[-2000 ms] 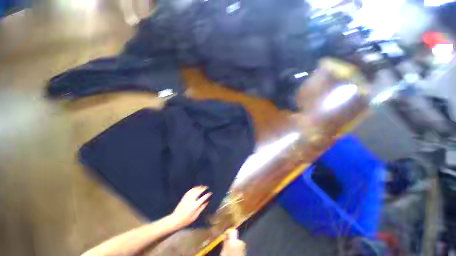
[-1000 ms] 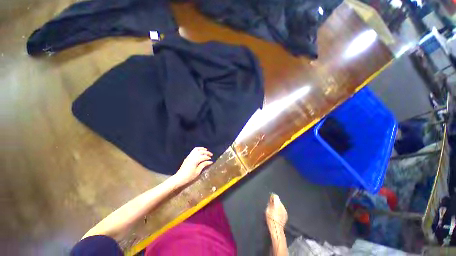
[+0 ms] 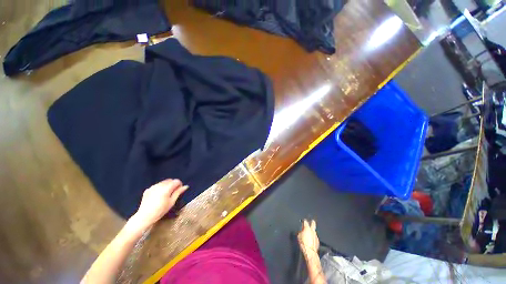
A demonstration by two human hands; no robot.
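Note:
A dark navy garment [image 3: 166,119] lies spread and creased on the glossy brown table [image 3: 302,130], its lower edge close to the table's front edge. My left hand [image 3: 162,201] is at its lower edge, fingers curled and closed on the cloth. My right hand [image 3: 308,238] is off the table, above the floor at the lower middle, away from the garment. Its fingertips point up. It is small in view, and whether it holds a small tool cannot be told.
A dark garment length with a small white label [image 3: 142,38] lies behind. More dark cloth [image 3: 283,22] lies at the back. A blue bin [image 3: 383,147] with dark cloth inside stands beside the table edge. Pale threads lie near the table seam [image 3: 255,176]. Cloth and a rack are at right.
My left hand has moved left along the table edge and closed on the cloth. The garment's lower part has shifted left and nearer. My right hand remains off the table. The view has shifted slightly.

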